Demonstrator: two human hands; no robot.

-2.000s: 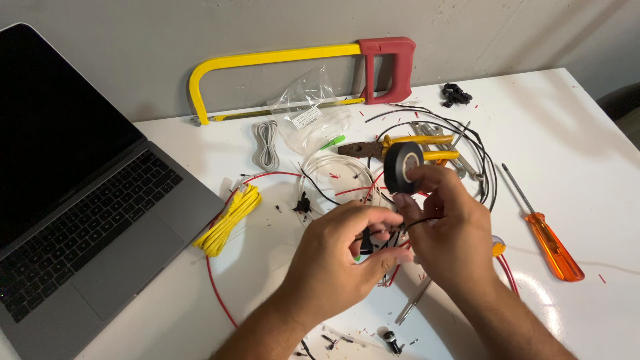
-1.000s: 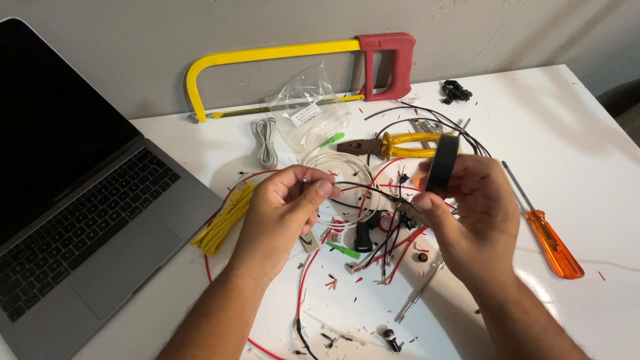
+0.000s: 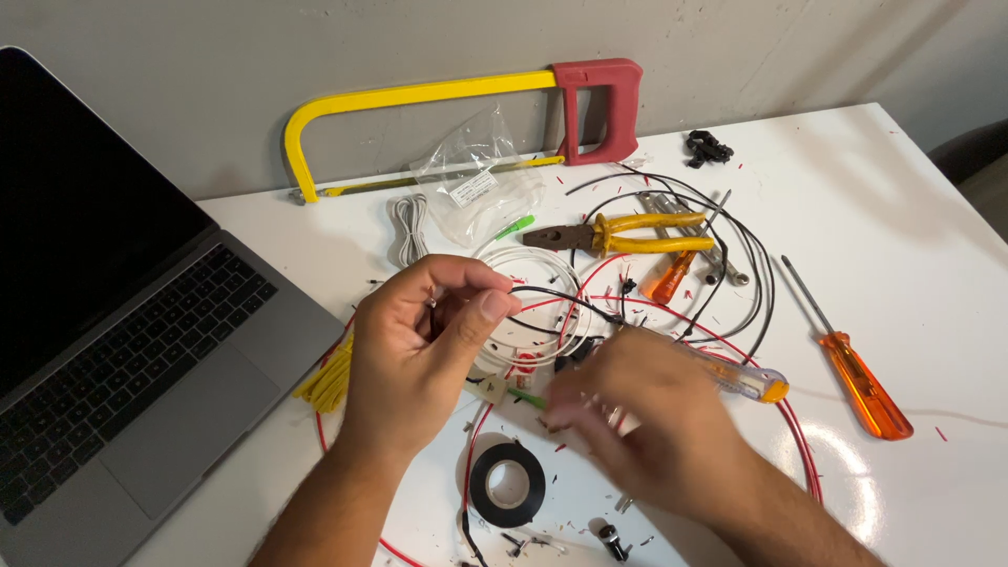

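Note:
Between its thumb and forefinger, my left hand pinches a thin black wire that runs right over a coil of white cable. My right hand is motion-blurred over the small parts right of the coil; whether it holds anything cannot be made out. A roll of black electrical tape lies flat on the table below and between the hands. Just above the right hand lies a screwdriver with a clear and yellow handle. Red wire loops around the work area.
A laptop stands at left, beside a yellow cable bundle. Behind are a hacksaw, plastic bag, grey cable and combination pliers. An orange-handled screwdriver lies right. Wire scraps and a black push button lie in front.
The tape roll, held in my right hand in both earlier frames, now lies on the table. My right hand has moved down from its raised position. My left hand still pinches the black wire.

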